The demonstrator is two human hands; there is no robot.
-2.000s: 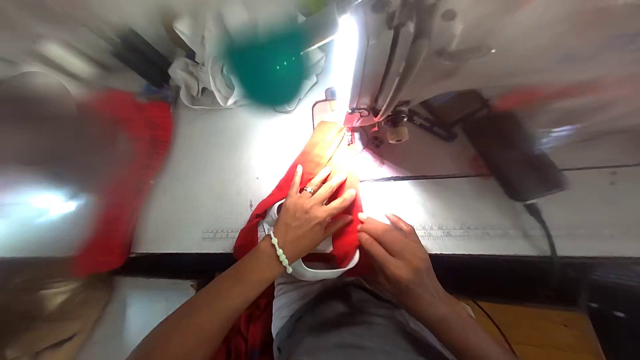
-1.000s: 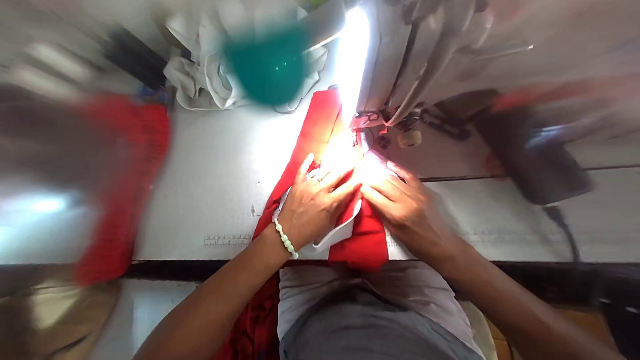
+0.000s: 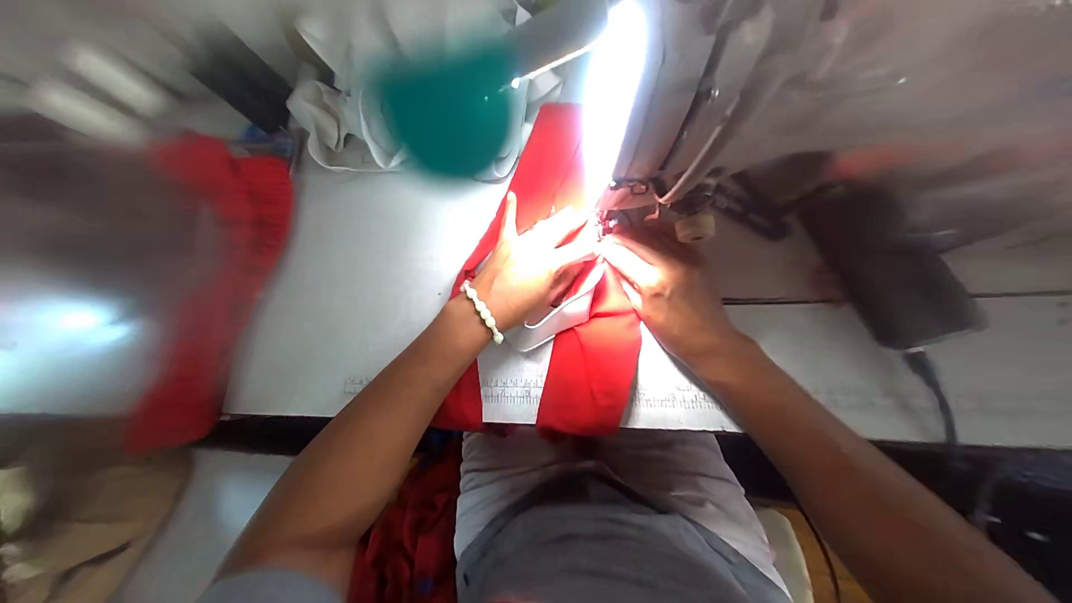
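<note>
Red fabric point(image 3: 590, 368) lies on the sewing machine's white table, running from behind the needle area down to the front edge. A white strip point(image 3: 559, 320) lies folded against it. My left hand point(image 3: 536, 255) rests spread on the red fabric, left of the presser foot point(image 3: 605, 224), with a beaded bracelet at the wrist. My right hand point(image 3: 662, 272) pinches the fabric just right of the foot, its fingertips close to those of the left. Glare from the lamp point(image 3: 618, 92) hides the exact stitching spot.
White fabric point(image 3: 335, 126) is heaped at the back behind a blurred green object point(image 3: 448, 109). More red fabric point(image 3: 209, 293) hangs at the left. A dark phone-like device point(image 3: 888, 264) with a cable lies at the right. A printed ruler scale point(image 3: 511, 392) runs along the table's front.
The red fabric now reaches farther behind the needle area than two seconds ago. My right hand has moved up from near the front edge to beside the presser foot.
</note>
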